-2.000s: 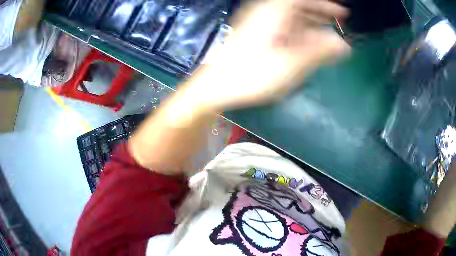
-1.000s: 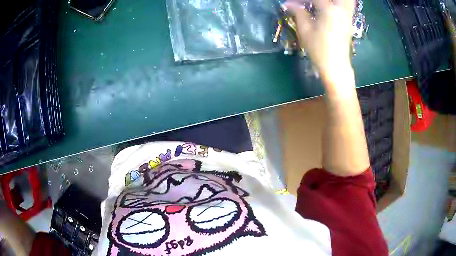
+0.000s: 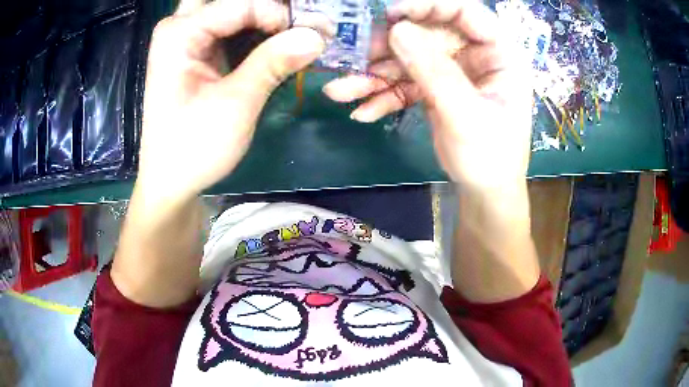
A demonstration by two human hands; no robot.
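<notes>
A small silvery-blue circuit board is held up at the top centre, above the green mat. My left hand holds its left edge with thumb and fingers. My right hand is at its right edge, thumb and fingertips against it, other fingers curled below. A thin orange flex cable hangs below the board near my left thumb. A thin dark red wire runs by my right fingers. Whether a housing lies behind the board is hidden by my fingers and the frame's top edge.
A glittering pile of boards with orange tails lies right of my right hand. Glossy black blister trays stand at the left; another dark tray is at the far right edge. Below the bench are red stools and a carton of black trays.
My right hand has moved from the board pile to the top centre. My left hand has come up from the lower left edge. Both now hold a board. The view has turned.
</notes>
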